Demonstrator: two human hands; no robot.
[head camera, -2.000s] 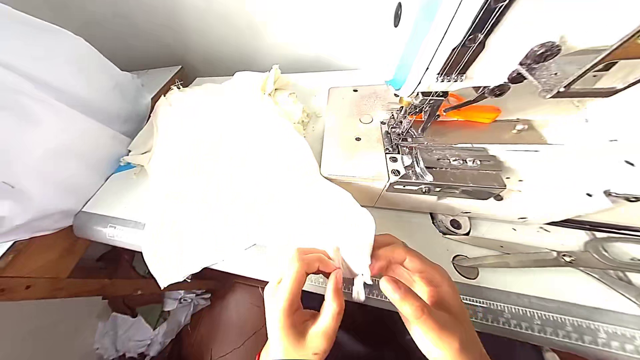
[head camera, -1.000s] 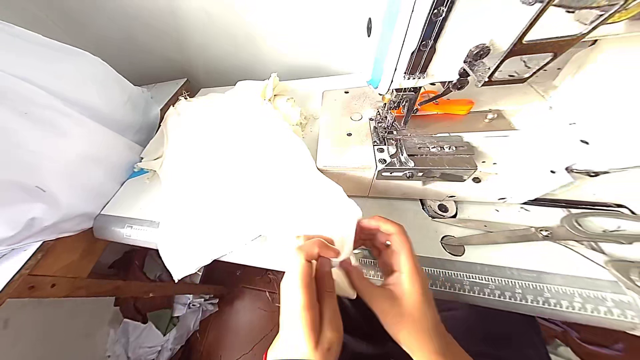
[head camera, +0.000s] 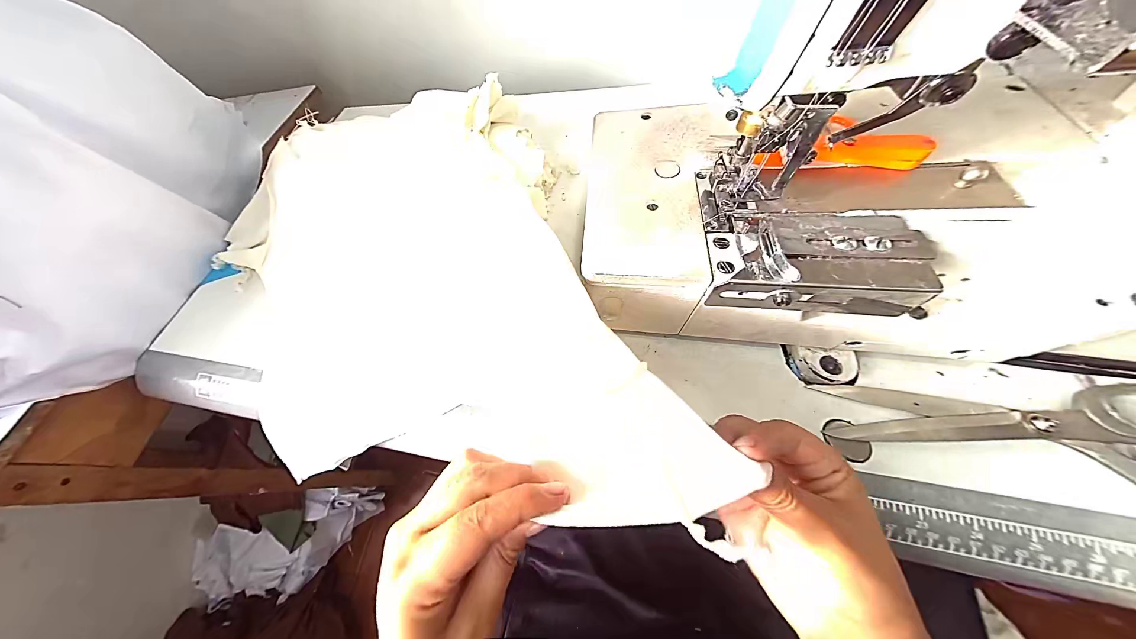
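Observation:
A large piece of cream-white fabric (head camera: 426, 293) lies over the left part of the sewing table and reaches down to my hands. My left hand (head camera: 479, 532) pinches its lower edge between thumb and fingers. At the fabric's right corner, my right hand (head camera: 799, 515) grips the cloth, with a small loose strip hanging beside the thumb. Between the two hands the edge is spread out. Beyond them stands an industrial sewing machine (head camera: 657, 257), its presser foot and needle area (head camera: 745, 195) threaded and dusted with lint.
Metal scissors (head camera: 958, 424) lie right of my right hand, above a ruler marking (head camera: 1003, 537) along the table edge. An orange-handled tool (head camera: 887, 151) rests behind the needle area. White cloth (head camera: 98, 204) is heaped at left, and scraps (head camera: 266, 550) lie below the table.
My hands were close together around a small bunched part of the fabric; now they are farther apart, with the edge spread between them.

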